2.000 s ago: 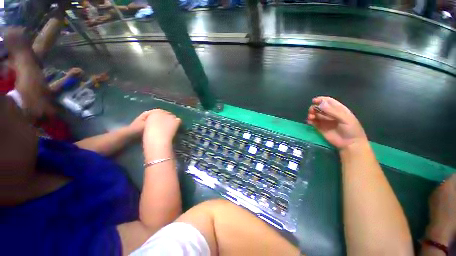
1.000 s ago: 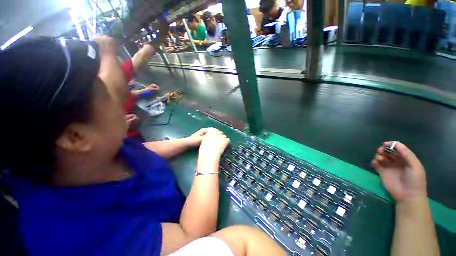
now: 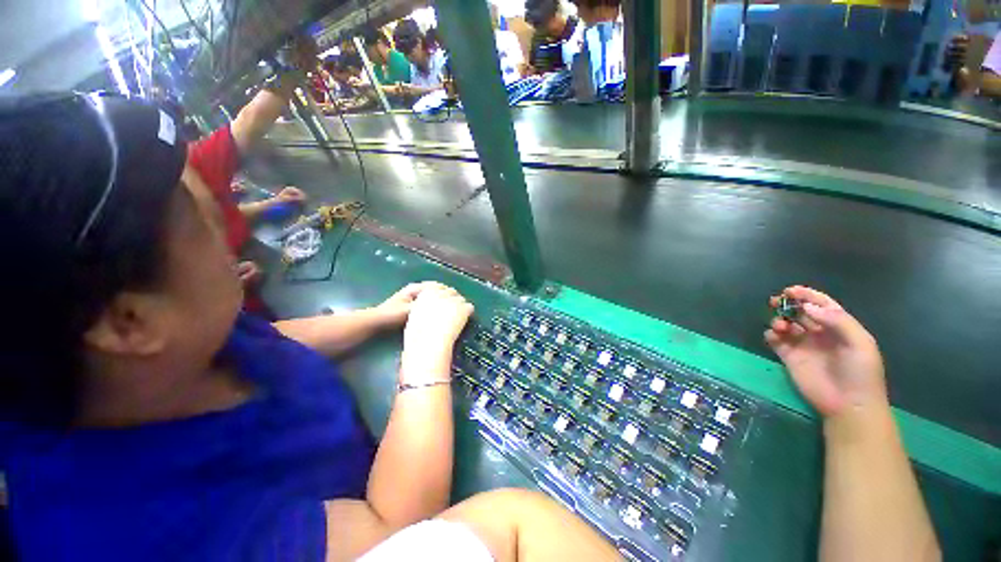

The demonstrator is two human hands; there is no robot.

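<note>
My right hand [image 3: 831, 349] is raised at the right, above the bench's light green edge. Its fingertips pinch a small green circuit board [image 3: 787, 308] with dark and silvery parts. The fingers partly cover the board. My left hand is out of the picture; a bent bare arm with a white sleeve shows at the bottom edge. A clear blister tray [image 3: 724, 516] lies on the bench left of my right hand, apart from it. Its pockets hold rows of small dark modules, several with white or silver squares on top.
A person in blue [image 3: 187, 450] sits close at the left, hands together at the tray's far left corner. A green post [image 3: 499, 165] stands behind the tray. The dark conveyor [image 3: 659, 242] runs beyond the bench edge, with people across it. Clear plastic [image 3: 302, 244] and yellow cord [image 3: 338, 212] lie further along.
The view first swung up and left, then slightly right. My right hand still pinches the small board, now seen with its green face more towards me. The tray has stayed in place.
</note>
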